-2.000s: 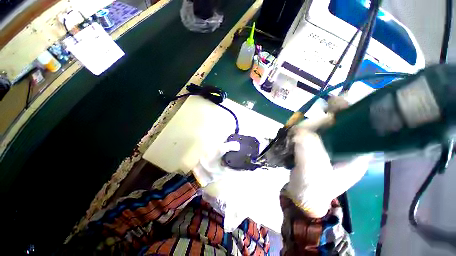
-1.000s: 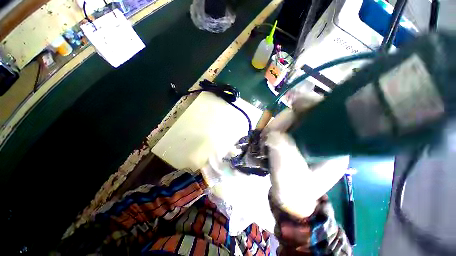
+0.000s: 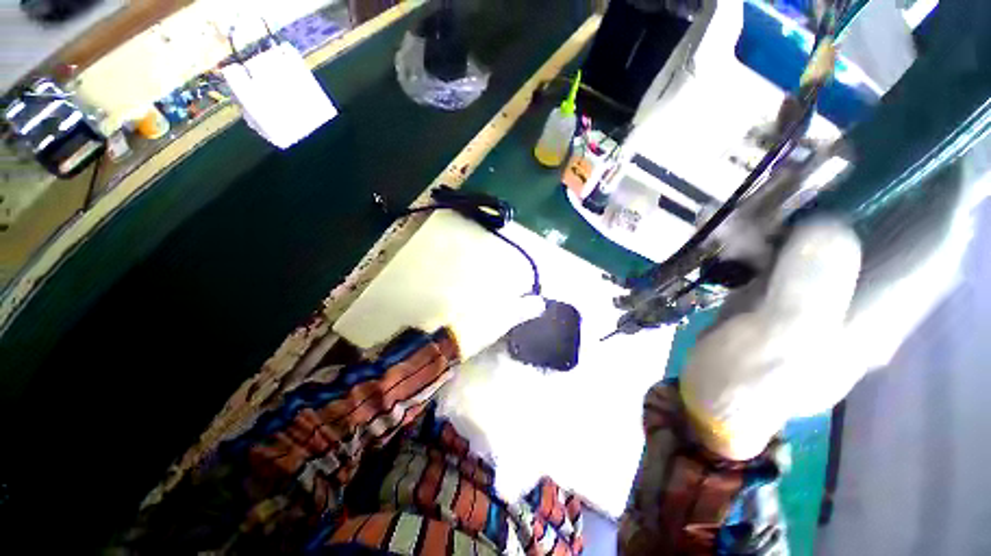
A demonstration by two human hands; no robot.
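Note:
The black corded unit (image 3: 548, 335) lies on the cream-white board (image 3: 404, 285). Its thin black cable (image 3: 474, 206) runs up to a tied bundle at the board's top edge. My left hand (image 3: 494, 328), in a white glove, is washed out by glare at the unit's left side; its fingers cannot be made out. My right hand (image 3: 777, 320), gloved and blurred, is at the screwdriver (image 3: 929, 103) on the right; its grip is unclear. The driver's nozzle end (image 3: 652, 307) points left, apart from the unit.
A squeeze bottle (image 3: 555, 135) and a small cup (image 3: 590, 163) stand beside the white screw feeder (image 3: 695, 130). A dark green conveyor belt (image 3: 217, 250) runs at left, with a clear plastic bag (image 3: 440, 78) holding something black. A white card (image 3: 280, 96) hangs beyond it.
The screwdriver and my right hand have moved right, away from the unit, and the nozzle end has come off it. The unit now shows uncovered. A black object has come into view at far left.

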